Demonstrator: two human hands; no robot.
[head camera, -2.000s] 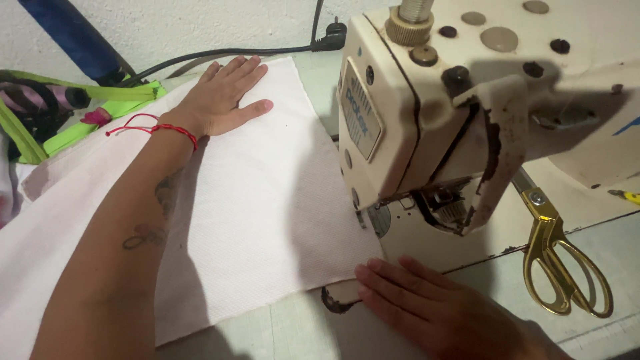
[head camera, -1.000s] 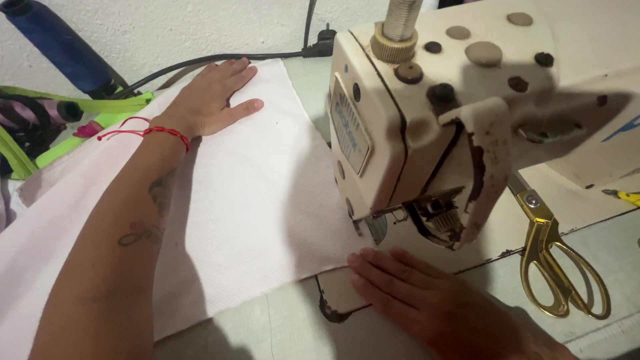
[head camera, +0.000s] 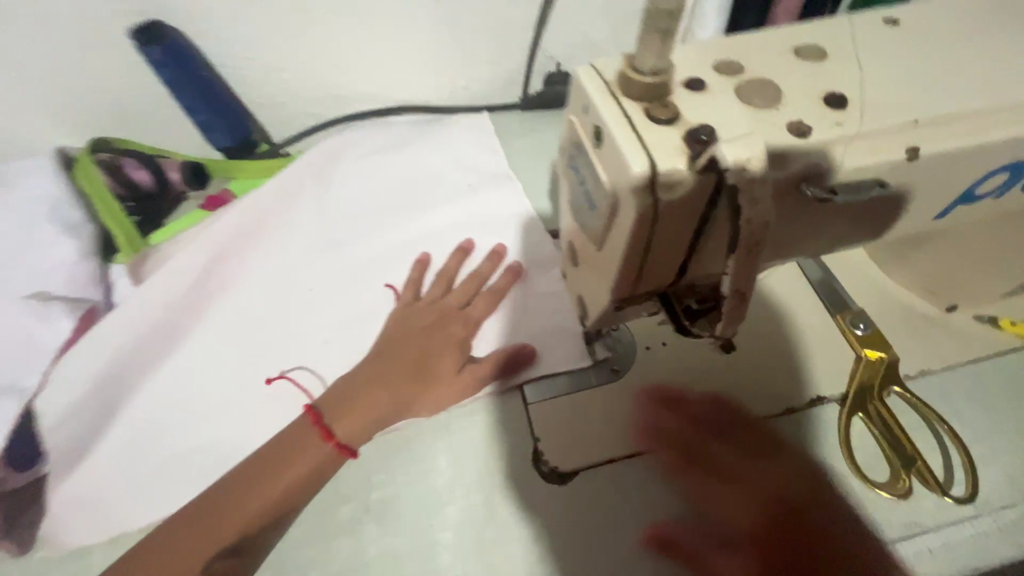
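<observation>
White fabric lies flat on the table, its right edge against the needle area of a cream sewing machine. My left hand rests palm down on the cloth near its front right edge, fingers spread, a red cord bracelet at the wrist. My right hand is blurred, low at the right, in front of the machine's metal needle plate and off the fabric. It shows nothing held, but its fingers are too blurred to read. Gold-handled scissors lie right of it.
Lime-green-edged material and more cloth are heaped at the left. A dark blue rod-like object leans by the wall. Behind the fabric runs a black cable with a plug. A yellow-handled tool is at the right edge.
My left hand has moved from the fabric's far edge to its near right part. My right hand has come off the fabric's corner. The view has shifted.
</observation>
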